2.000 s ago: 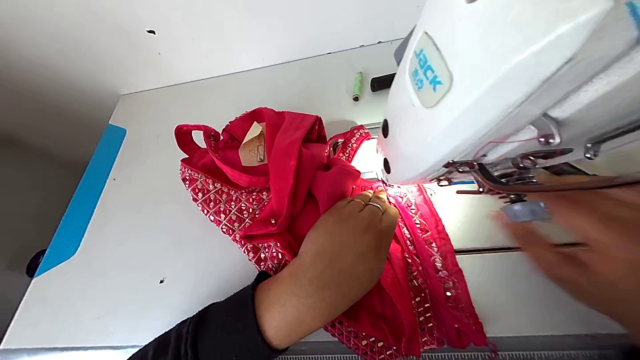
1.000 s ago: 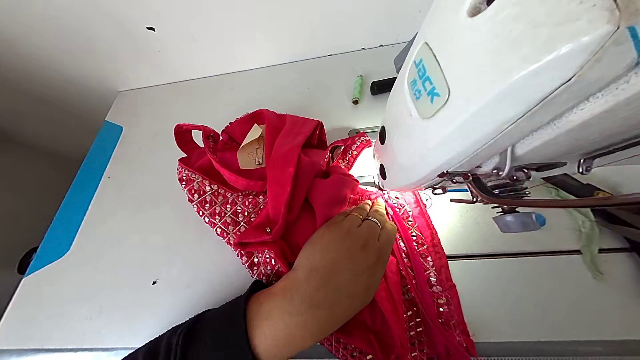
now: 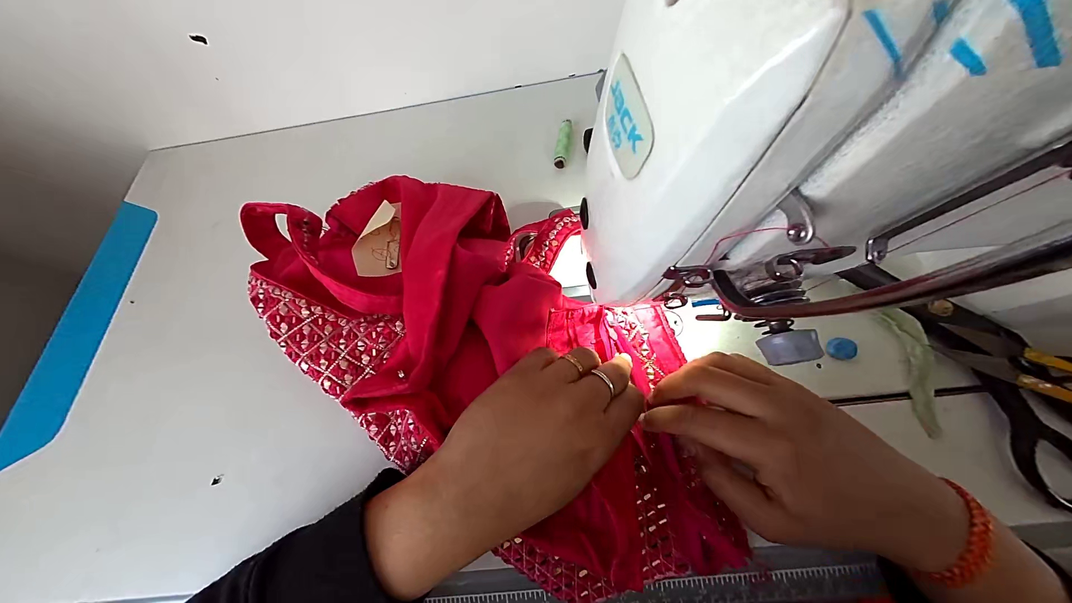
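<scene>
A pinkish-red garment (image 3: 452, 251) with mirror-like embellishment lies on the white table, one part beneath the head of a Jack sewing machine (image 3: 712, 126). Rings show on my left hand (image 3: 544, 419), which presses the fabric just in front of the lit needle area, its fingertips gripping a fold. Beside it, my right hand (image 3: 779, 444), with an orange bracelet at the wrist, pinches the same fabric between thumb and fingers. Both hands nearly touch. The needle and presser foot are hidden behind the machine head. A paper piece (image 3: 378, 243) rests on the garment at the left.
A green thread spool (image 3: 563, 144) stands behind the garment. Black-handled scissors (image 3: 1017, 402), yellow-handled snips (image 3: 1043, 373), a pale green cloth strip (image 3: 913, 368) and a small blue disc (image 3: 841, 348) lie at the right. A ruler scale (image 3: 804, 582) runs along the front edge.
My right hand, blurred at the right two seconds ago and out of view one second ago, has come onto the fabric beside my left hand. The left hand has stayed on the garment.
</scene>
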